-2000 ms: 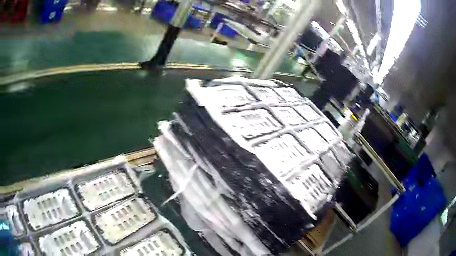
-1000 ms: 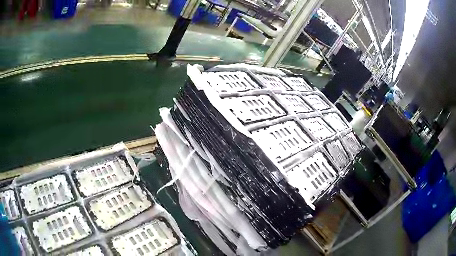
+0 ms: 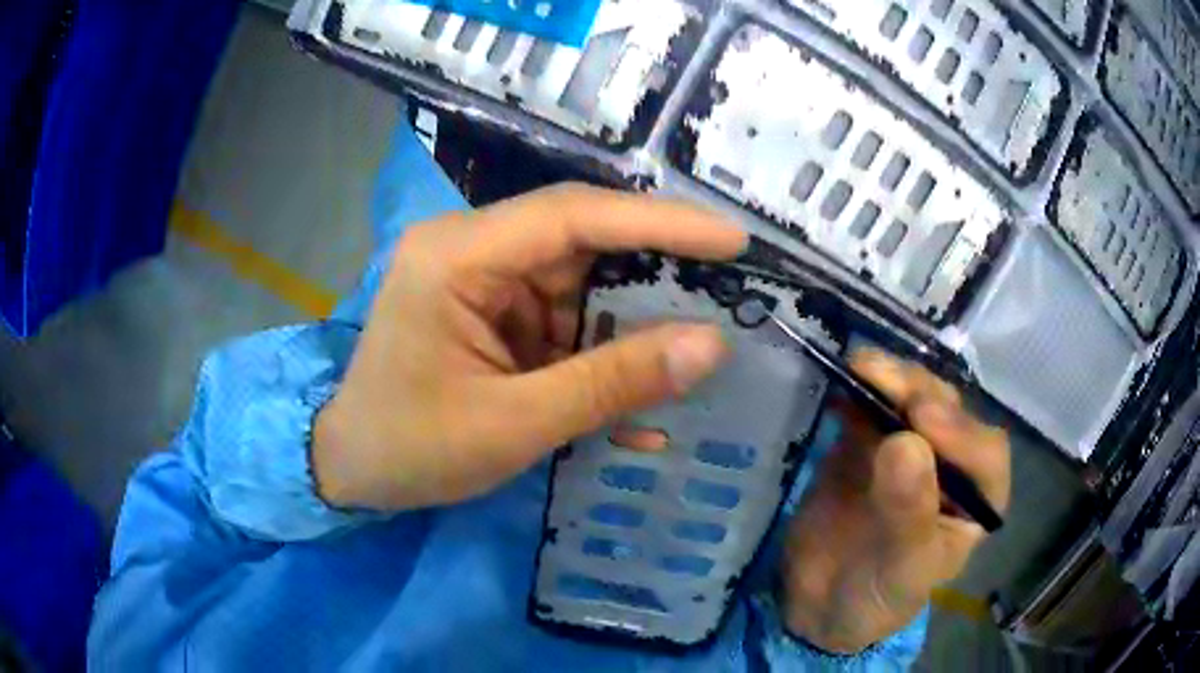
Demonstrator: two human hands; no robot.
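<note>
A phone middle frame (image 3: pixel 662 510) is held upright in front of my body. My left hand (image 3: pixel 441 375) grips its upper part, with the thumb on its face and the index finger along the top edge. My right hand (image 3: pixel 869 533) holds dark tweezers (image 3: pixel 855 377). Their bright tip is at a small ring-like opening near the frame's top; whether it touches is hard to tell. No small part can be made out at the tip. The tray (image 3: pixel 1053 322) beyond my hands holds more frames, and one pocket there has no frame.
A piece of blue film (image 3: pixel 546 13) lies on the tray's near left frame. Deep blue crates (image 3: pixel 92 145) stand at the left edge. Grey floor with a yellow line (image 3: pixel 257 256) shows between them and my sleeve. Dark layered edges lie at the lower right.
The view has swung from the conveyor and tall tray stack down to my body. Both my hands, the held frame and the tweezers are now in view.
</note>
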